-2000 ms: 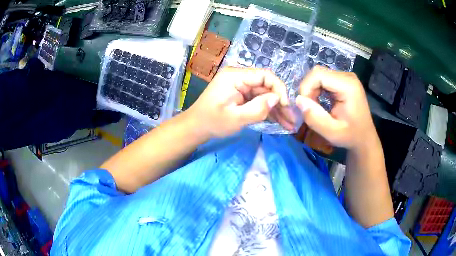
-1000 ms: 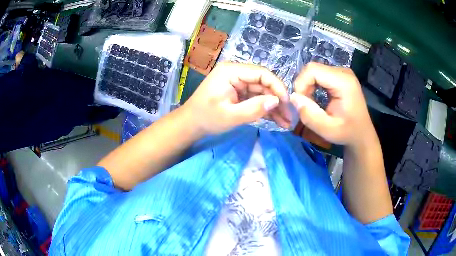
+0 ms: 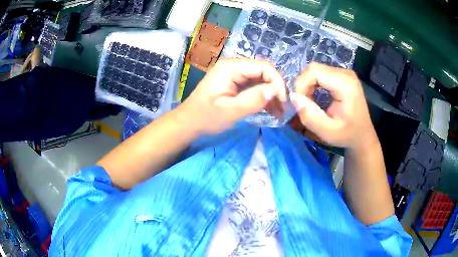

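Observation:
My left hand (image 3: pixel 241 93) and my right hand (image 3: pixel 331 103) are close together over the near part of a clear blister tray (image 3: pixel 271 37) with black rounded covers in its pockets. The thumb and fingertips of both hands nearly meet. A small dark cover (image 3: pixel 322 98) shows inside the curl of my right fingers. A narrow translucent strip (image 3: pixel 316 30) rises above the tray between the hands. Clear, shiny plastic shows below the fingertips. My left fingers are curled and blurred, and what they pinch cannot be made out.
Stacked full trays (image 3: pixel 136 73) lie left, beside yellow tape (image 3: pixel 184 78). Orange-brown plates (image 3: pixel 208 44) and a white box (image 3: pixel 187 14) are behind. Black fixture plates (image 3: pixel 388 69) are right, a red-orange crate (image 3: pixel 438 211) lower right. Another person's dark sleeve (image 3: pixel 50 103) is at far left.
My left hand has shifted slightly up and left, its fingers tilting. My right hand stays nearly in place. At far left, another person's hand has come into view.

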